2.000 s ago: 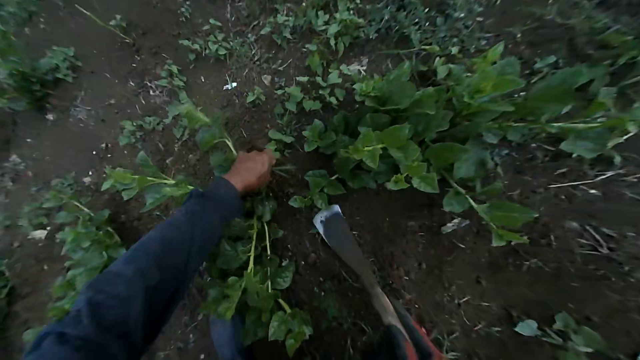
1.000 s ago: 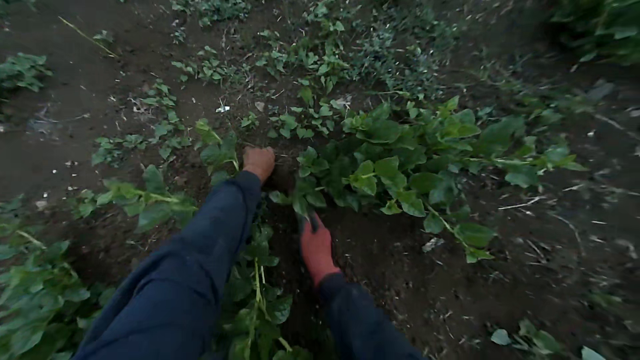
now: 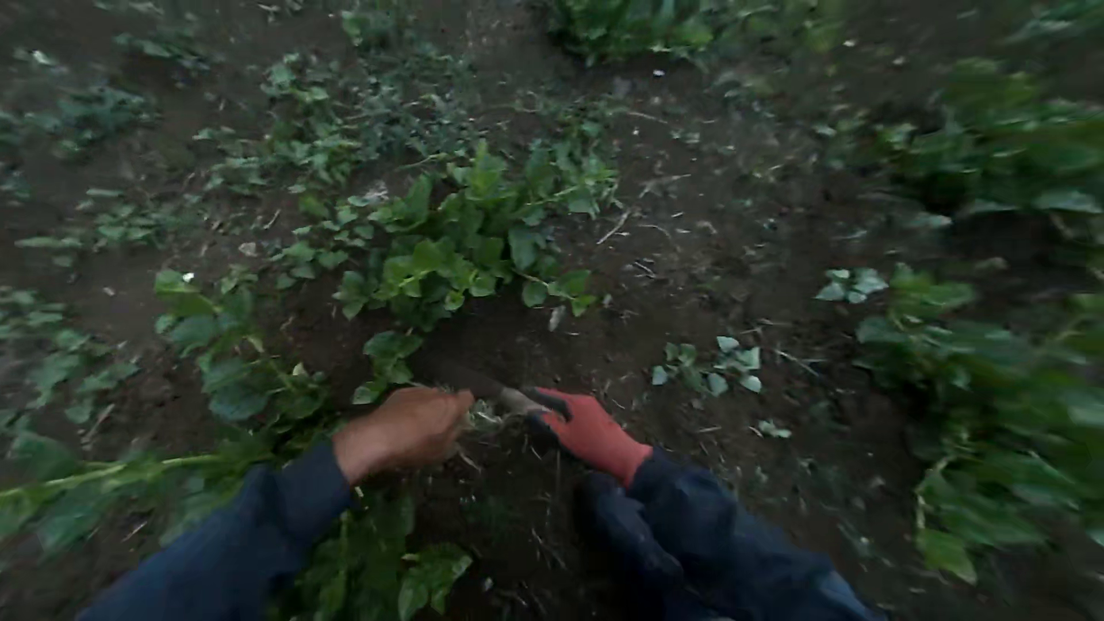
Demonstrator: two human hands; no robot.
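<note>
My bare left hand (image 3: 412,429) is low in the middle of the head view, its fingers closed near the soil beside a small leafy plant (image 3: 390,358). Whether its fingers pinch a stem is hidden. Just to its right, my right hand (image 3: 593,429), in a red glove with dark fingertips, grips the light handle of a hand tool (image 3: 520,401). The tool's dark metal blade (image 3: 466,378) points left, close beyond my left fingers, and is blurred against the soil. Above both hands grows a bushy green plant (image 3: 466,250).
Leafy plants stand at the left (image 3: 237,362) and along the right side (image 3: 1009,431). A small pale-leaved weed (image 3: 711,366) grows right of my glove. My dark-clothed knee or leg (image 3: 625,535) is below the right hand. Dry stalks and bits lie on the soil.
The gloved right hand and tool have come in beside my left hand; two seconds ago the blade lay farther from it. The view has shifted to the right.
</note>
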